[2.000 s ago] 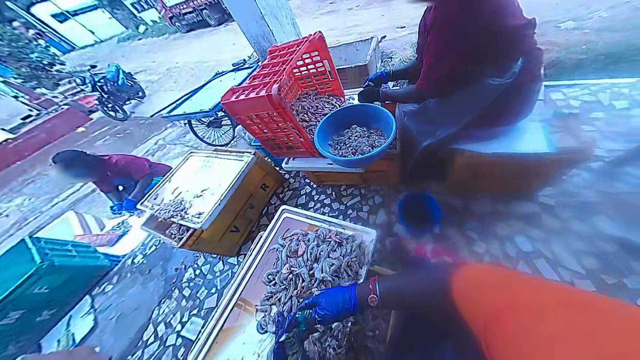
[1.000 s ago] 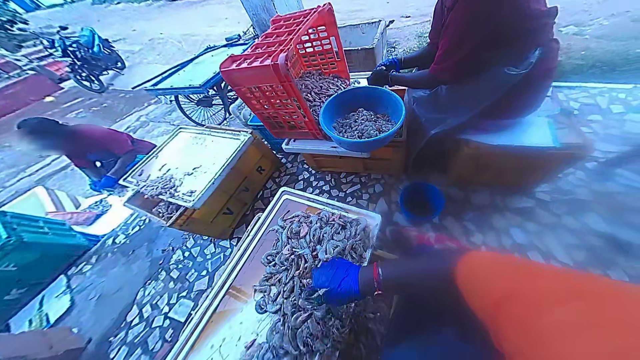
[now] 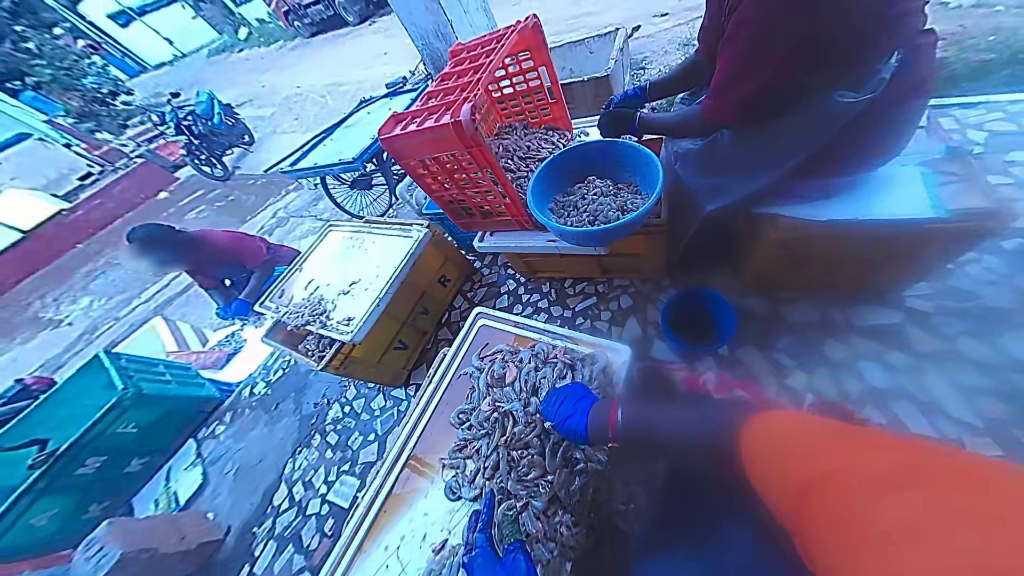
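Note:
A heap of raw shrimp [image 3: 512,432] lies on a shallow white-rimmed tray [image 3: 376,520] in front of me. My right hand [image 3: 570,412], in a blue glove, rests against the right side of the heap; its fingers are partly hidden, so I cannot tell whether it grips anything. At the bottom edge, my left hand [image 3: 496,540], also gloved in blue, is at the lower part of the heap with thumb and fingers apart. Something small and dark greenish shows between them, perhaps shrimp. A small blue bucket [image 3: 698,320] stands on the floor to the right of the tray.
Beyond the tray, a blue basin [image 3: 596,232] of shrimp and a tilted red crate [image 3: 432,144] sit on a box, beside a seated person [image 3: 752,120]. A yellow crate [image 3: 408,336] with a lid stands left of them. Further left are a teal crate [image 3: 120,432] and another person [image 3: 232,256].
My left hand has come into view at the bottom, where it was not seen one second ago. My right hand stays at the heap, above its lower position of two seconds ago.

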